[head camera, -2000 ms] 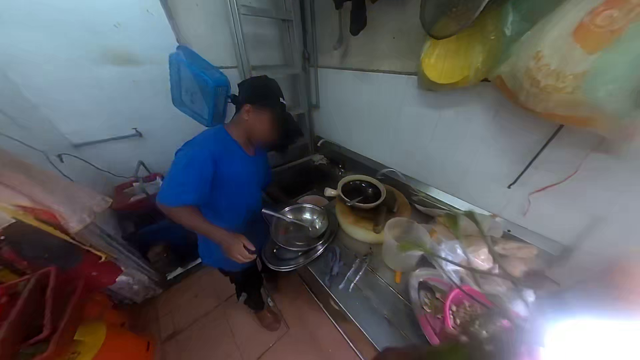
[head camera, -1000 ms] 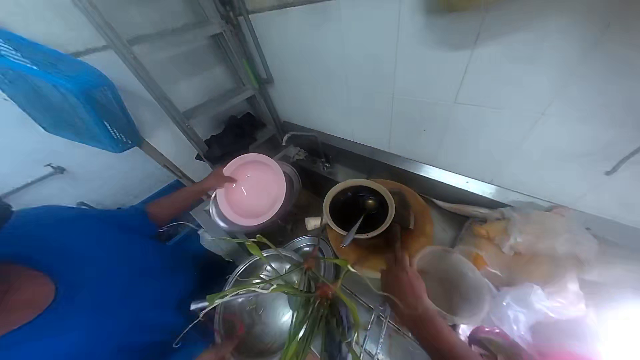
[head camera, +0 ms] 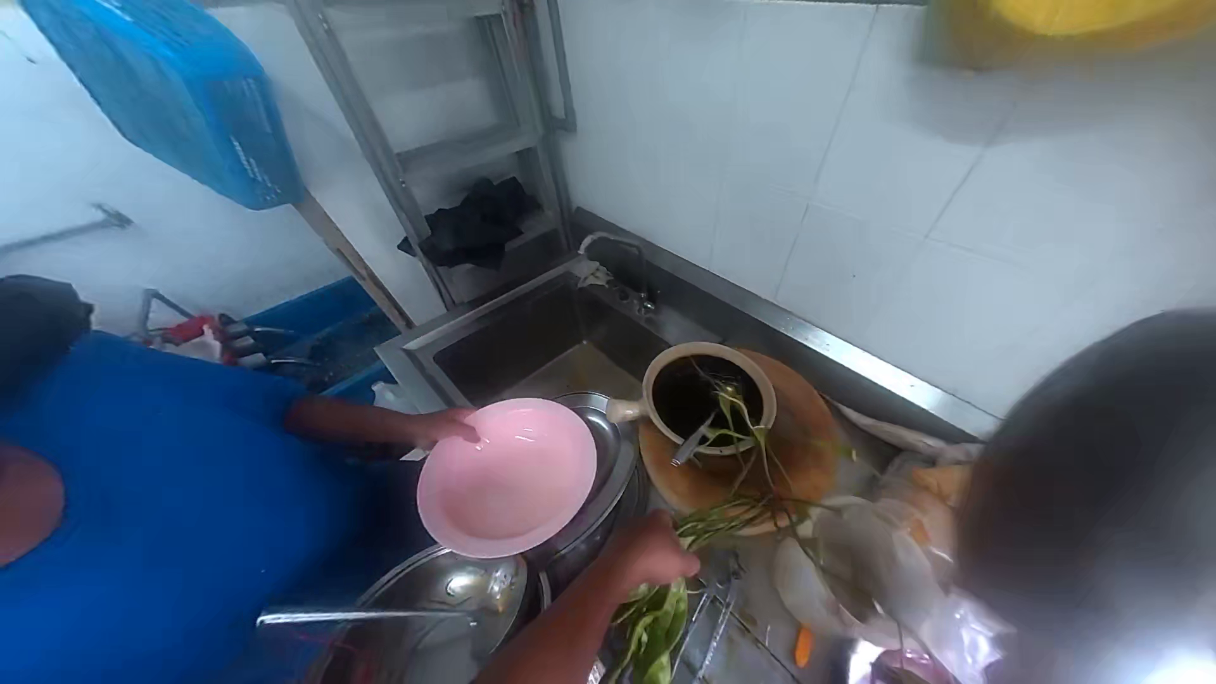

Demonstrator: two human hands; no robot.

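My left hand (head camera: 655,551) comes in from the bottom and is closed around a bunch of leafy green stems (head camera: 722,518). Leaves hang below the fist, and thin stem ends reach over the mouth of a clay pot (head camera: 662,366). The pot holds dark liquid and a metal spoon (head camera: 694,439); it stands on a round wooden board (head camera: 807,432). My right hand cannot be made out. A co-worker's hand (head camera: 446,427) grips the rim of a pink bowl (head camera: 508,475), left of the pot.
A steel sink with a tap (head camera: 622,242) lies behind. Steel basins (head camera: 446,589) sit at the lower left, beside the co-worker in blue (head camera: 180,475). Tongs (head camera: 712,617), a pale plastic container (head camera: 807,579) and bags (head camera: 969,627) are on the counter. A dark blurred shape (head camera: 1092,494) covers the right side.
One second ago a hand from the lower right was beside the pot; it is no longer seen there. The green stems now reach over the pot. The co-worker's pink bowl has come away from the sink.
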